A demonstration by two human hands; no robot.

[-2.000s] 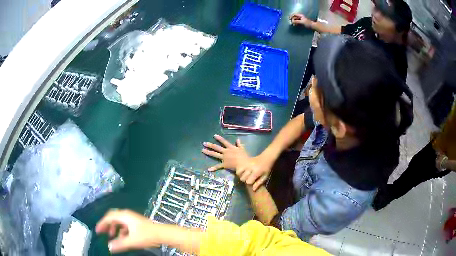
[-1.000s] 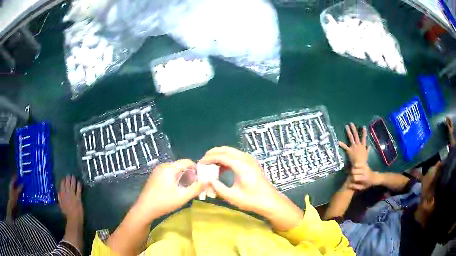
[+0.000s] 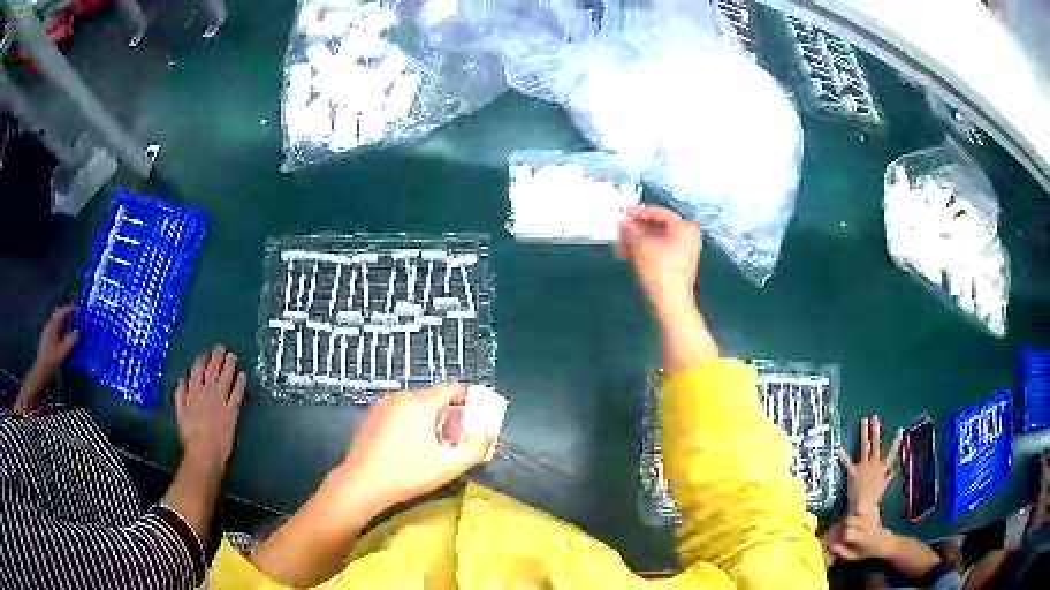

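Note:
My left hand (image 3: 420, 444) holds a small white plastic piece (image 3: 481, 417) between thumb and fingers, low in the middle, just below the left clear blister tray (image 3: 374, 317). My right hand (image 3: 659, 248) is at the right edge of a small clear box of white parts (image 3: 570, 198); it is blurred, and whether its fingers hold a part cannot be told. The left blister tray holds two rows of white hammer-shaped pieces. The right blister tray (image 3: 806, 398) also holds such pieces and is partly hidden by my right sleeve.
A poly bag of white housings (image 3: 351, 98) and a large cloudy bag (image 3: 702, 127) lie behind the box. Another white-parts bag (image 3: 946, 236) lies right. Blue trays (image 3: 138, 294) (image 3: 981, 455) and a phone (image 3: 919, 467) lie at the sides, near neighbours' hands (image 3: 211, 398) (image 3: 872, 467).
My hands have come apart. My right hand has moved forward to the small box, while my left hand still holds a white piece. The view has shifted left.

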